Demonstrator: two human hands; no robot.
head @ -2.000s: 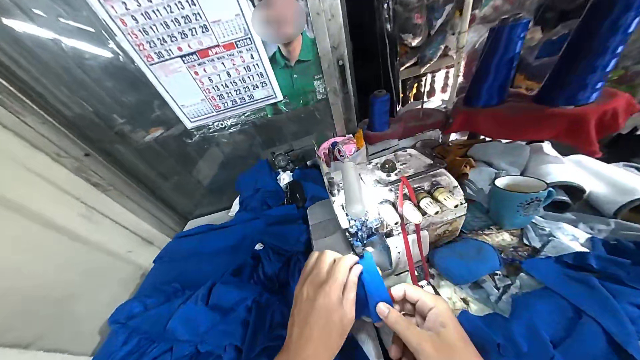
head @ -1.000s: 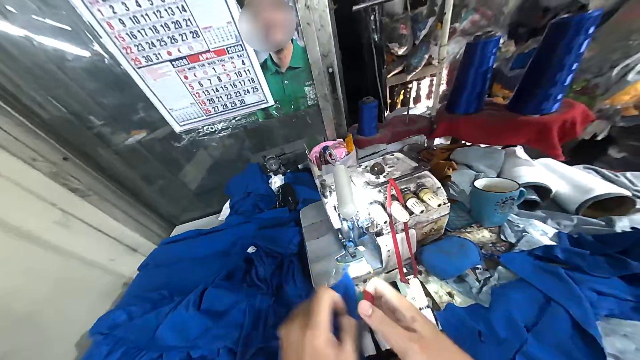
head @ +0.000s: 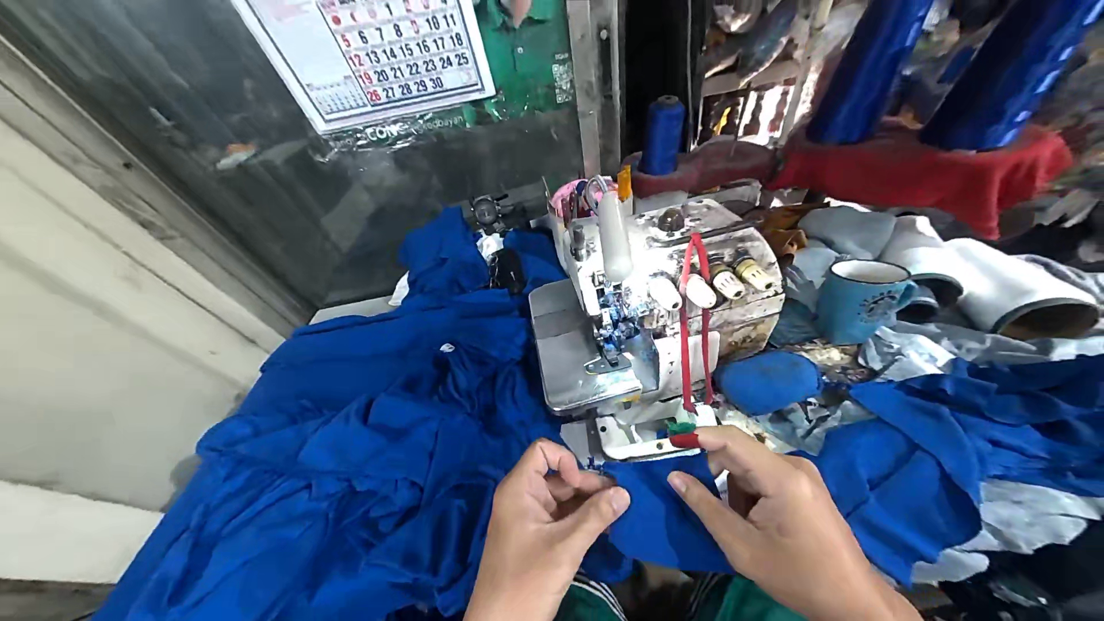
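Note:
My left hand (head: 556, 522) is below the overlock sewing machine (head: 673, 293), its thumb and index finger pinched together at the upper left corner of a small blue fabric piece (head: 660, 509). A short dark bit shows at those fingertips. My right hand (head: 772, 509) is at the right side of the same piece, thumb and index finger apart; its lower fingers are hidden, so their hold on the cloth cannot be told. Something red covers that index fingertip, beside a bit of green. The presser foot (head: 608, 364) stands above and between the hands, with no fabric under it.
Blue cloth (head: 362, 431) is heaped left of the machine, and more blue cloth (head: 906, 466) lies at the right. A blue mug (head: 865, 302), a blue oval pad (head: 769, 382) and thread cones (head: 662, 138) stand or lie around. A red strap (head: 686, 345) hangs on the machine.
The blue piece, at the machine's presser foot two seconds ago, is now lower and away from it. My hands have drawn back toward me, and my right thumb and index finger have parted.

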